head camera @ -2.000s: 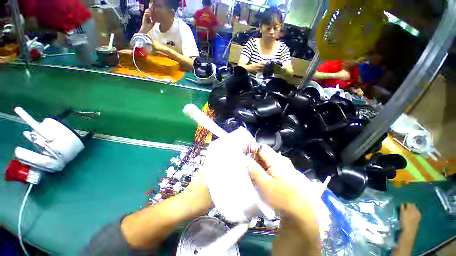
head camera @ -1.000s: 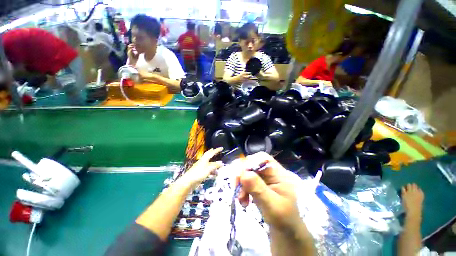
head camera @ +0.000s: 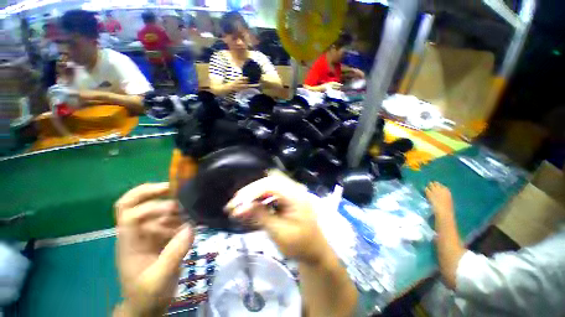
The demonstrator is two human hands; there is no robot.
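A glossy round black shell [head camera: 214,186], blurred, is held up in front of me. My left hand [head camera: 152,238] is at its left edge, with fingers and thumb gripping it. My right hand [head camera: 282,217] overlaps its right side and pinches a small dark piece with thin wire leads; the fingers hide most of it. The wires hang down towards a round white housing [head camera: 275,288] with a centre hole, below my hands. Small wired parts [head camera: 192,272] lie in rows to the left of the housing, partly covered by my left hand.
A heap of black shells [head camera: 297,142] lies behind my hands. Clear plastic bags [head camera: 390,235] lie to the right. A metal post [head camera: 378,86] rises behind them. Another person's arm [head camera: 449,229] rests at the right bench edge. The green conveyor [head camera: 87,179] is at the left; people sit beyond.
My left hand has come back from the heap with a black shell. The view has turned right, so the white antenna unit at the left is mostly out of view. My right hand still pinches the wired piece.
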